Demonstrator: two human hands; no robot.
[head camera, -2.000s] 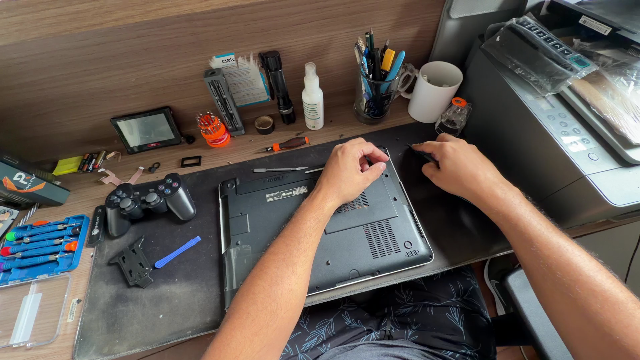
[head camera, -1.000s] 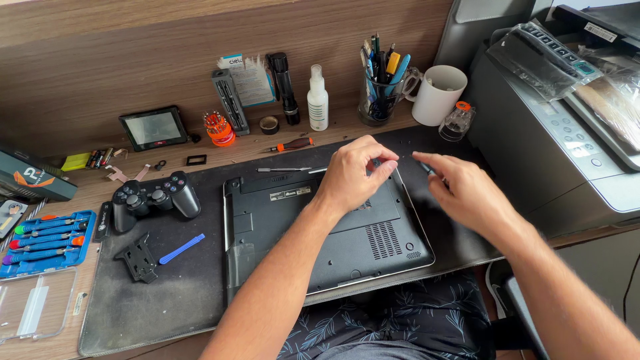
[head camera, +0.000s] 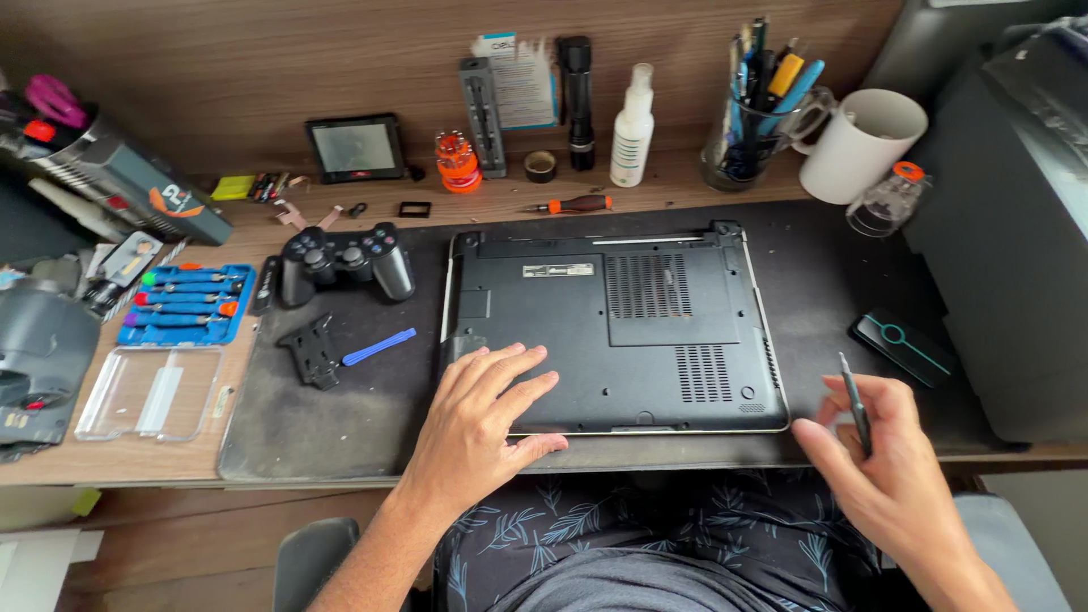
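A black laptop (head camera: 561, 340) lies upside down on a dark desk mat, its vented bottom cover facing up. My left hand (head camera: 489, 416) rests with spread fingers on its front left part, the thumb at the front edge. Just off the laptop's front right corner, my right hand (head camera: 880, 459) holds a slim dark tool with a pointed metal tip (head camera: 857, 408), tip upward; its exact kind is unclear. Left of the laptop lie a blue plastic pry tool (head camera: 379, 347), a black plastic bracket (head camera: 313, 353) and a black game controller (head camera: 347, 262).
An orange-handled screwdriver (head camera: 580, 204) lies behind the laptop. A blue screwdriver set (head camera: 187, 304) and a clear plastic lid (head camera: 151, 395) are at left. A pen-filled glass mug (head camera: 748, 140), a white mug (head camera: 865, 144) and a small jar (head camera: 887, 200) stand back right, near a dark device (head camera: 903, 347).
My left hand has moved from the laptop's rear right area to its front left. My right hand, with the tool, has come toward the front edge. The view has shifted.
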